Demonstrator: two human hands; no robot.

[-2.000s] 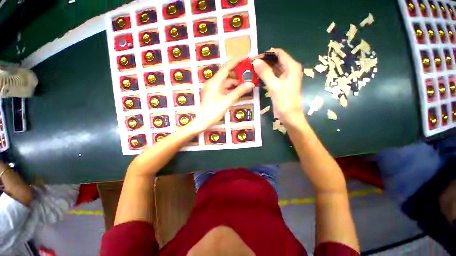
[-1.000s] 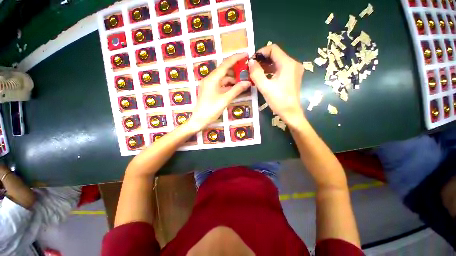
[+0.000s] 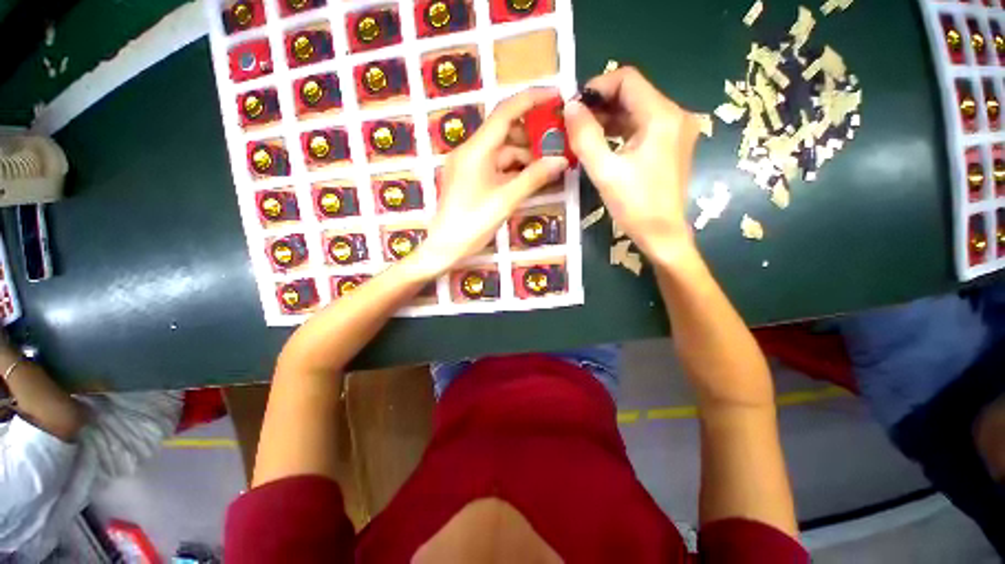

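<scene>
My left hand grips a red unit over the right side of the parts tray. Its plain red side with a grey round spot faces up. My right hand is close beside it and pinches a small dark piece at the fingertips; its thumb is at the unit's right edge. The white parts tray holds rows of red-and-black units with gold discs. One pocket near the upper right shows tan. One unit at the upper left lies red side up. My hands and forearms hide some pockets.
Cream strips lie scattered right of the tray, a few near my right wrist. Another filled tray stands at the far right. A small cream fan and a dark phone are at the left. People sit on both sides.
The view has shifted slightly. Both hands stay together at the red unit, with the right fingers still on the dark piece. The grey spot now shows more fully.
</scene>
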